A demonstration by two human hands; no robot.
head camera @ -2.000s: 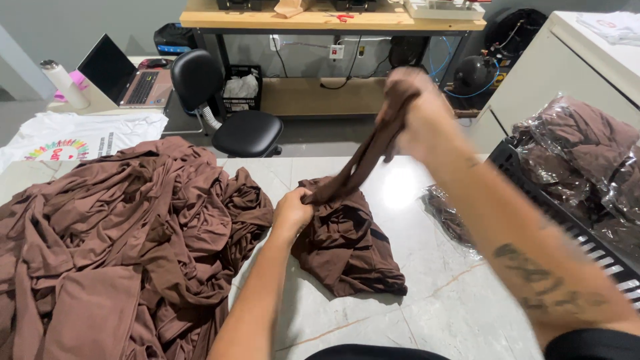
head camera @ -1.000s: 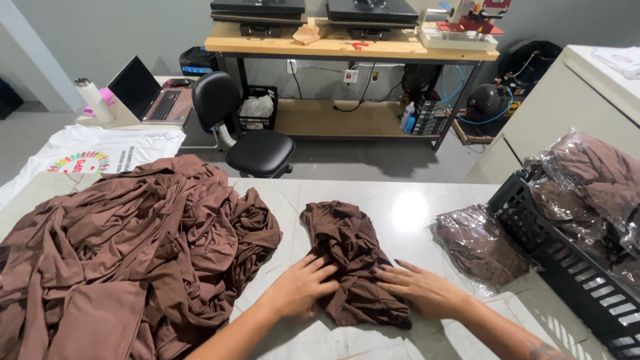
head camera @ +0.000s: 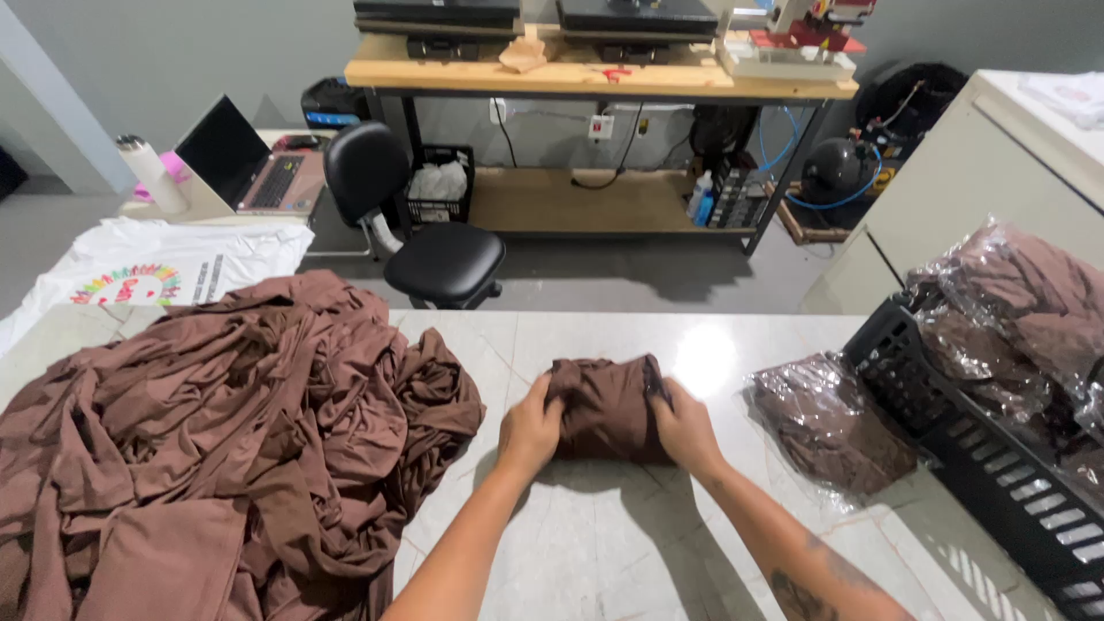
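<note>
A brown fabric garment point(head camera: 608, 414), folded into a compact bundle, is between my hands over the marble-look table point(head camera: 586, 543). My left hand point(head camera: 530, 431) grips its left end, and my right hand point(head camera: 687, 427) grips its right end; the fingertips are partly hidden by cloth. To the left lies a large loose heap of brown fabric point(head camera: 224, 431). Right of my right hand, a brown garment in a clear plastic bag point(head camera: 832, 427) lies against a black plastic basket point(head camera: 975, 457), which holds several more bagged brown garments point(head camera: 1018, 319).
Beyond the table stand a black wheeled chair point(head camera: 444, 259), a laptop point(head camera: 250, 164) beside a white bottle point(head camera: 153, 177), and a wooden-topped workbench point(head camera: 535, 78) with heat presses. A white printed cloth point(head camera: 181, 259) lies behind the heap. A pale cabinet point(head camera: 975, 190) stands at right.
The garment was partly lifted, then lay longer and flat under both hands; now it is a shorter bundle gripped at both ends.
</note>
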